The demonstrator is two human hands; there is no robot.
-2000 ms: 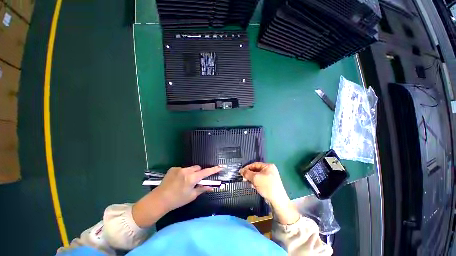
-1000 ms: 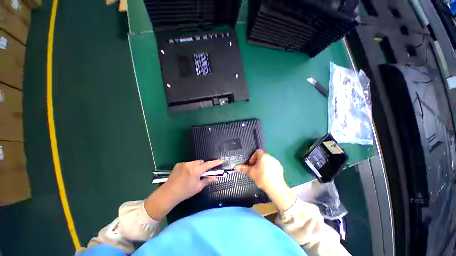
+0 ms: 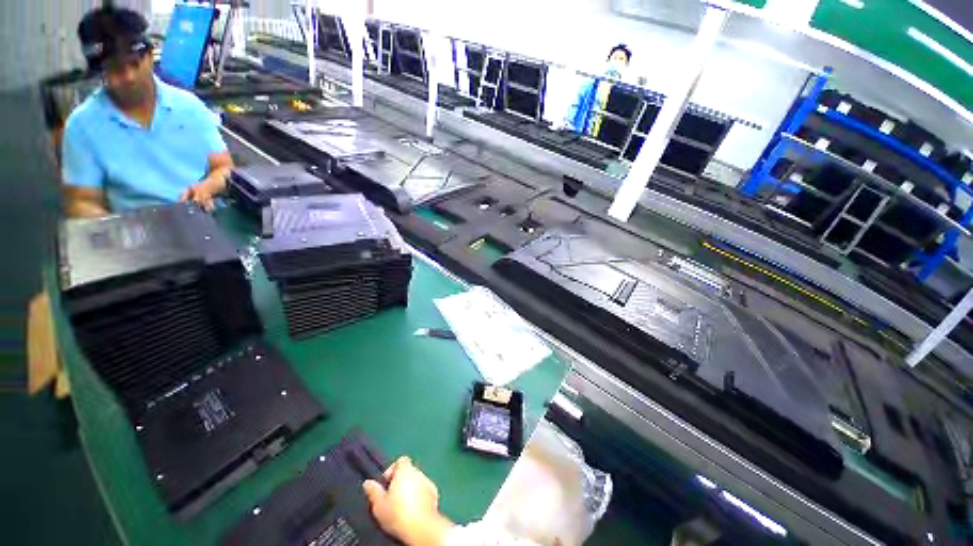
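A black ribbed cover (image 3: pixel 315 493) lies at the bottom of the view, cut off by the lower edge. My right hand (image 3: pixel 409 501) is at its right edge, fingers bent onto the cover's corner beside a thin dark strip. Whether the fingers grip anything is unclear. My left hand is not in view. A second black cover (image 3: pixel 219 421) lies flat just beyond, with a pale printed patch in its middle. Two tall stacks of covers stand behind, one at the left (image 3: pixel 149 320) and one at the right (image 3: pixel 336 277).
A small black tray (image 3: pixel 493 419), a flat clear bag (image 3: pixel 494 334) and a small dark bar (image 3: pixel 435 333) lie on the green bench (image 3: pixel 373 389). A crumpled bag (image 3: pixel 560 480) hangs at the bench edge. The line holds large black panels (image 3: pixel 629 288). A person (image 3: pixel 144 144) stands at the far end.
The view has swung up and right, showing the line and people. My left hand and its white strips have left the picture. My right hand is now at the cover's right edge.
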